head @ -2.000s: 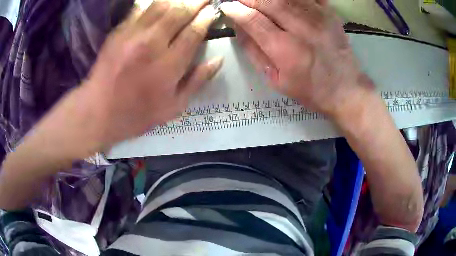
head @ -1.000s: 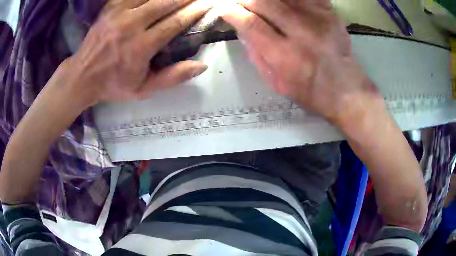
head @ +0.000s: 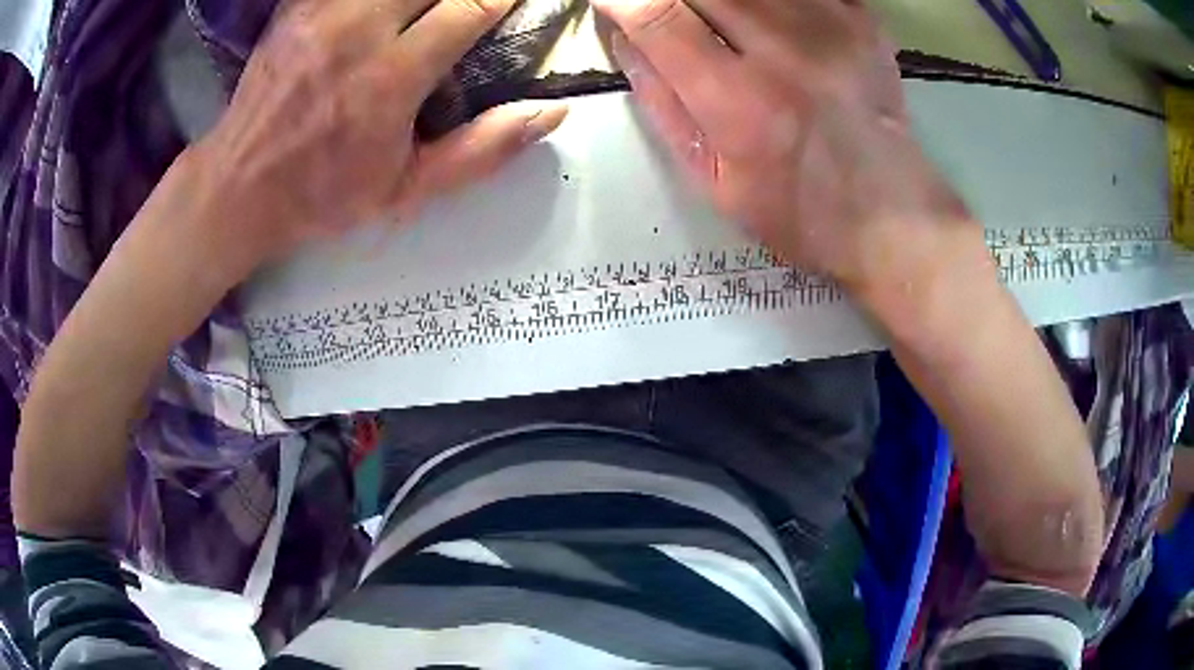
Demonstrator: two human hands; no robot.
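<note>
A dark plaid cloth piece lies at the top edge of the frame, under and between my hands, in bright lamp light. My left hand lies on it with the thumb stretched to the right; its upper fingertips reach the frame's edge. My right hand is bent at the top centre, fingertips at the cloth's right side and partly cut off. Whether the fingers pinch the cloth is hidden. The purple plaid shirt cloth is bunched at the left and hangs down beside my left forearm.
The white table has a printed ruler along its near edge. Dark blue-purple thread snips lie at upper right. A yellow item is at the far right. A white strip hangs at lower left. A blue edge and plaid cloth are below right.
Compared with two seconds ago, my left hand has moved left and its thumb lies lower on the table's left part. More dark plaid cloth shows between my hands. My right hand has shifted only slightly.
</note>
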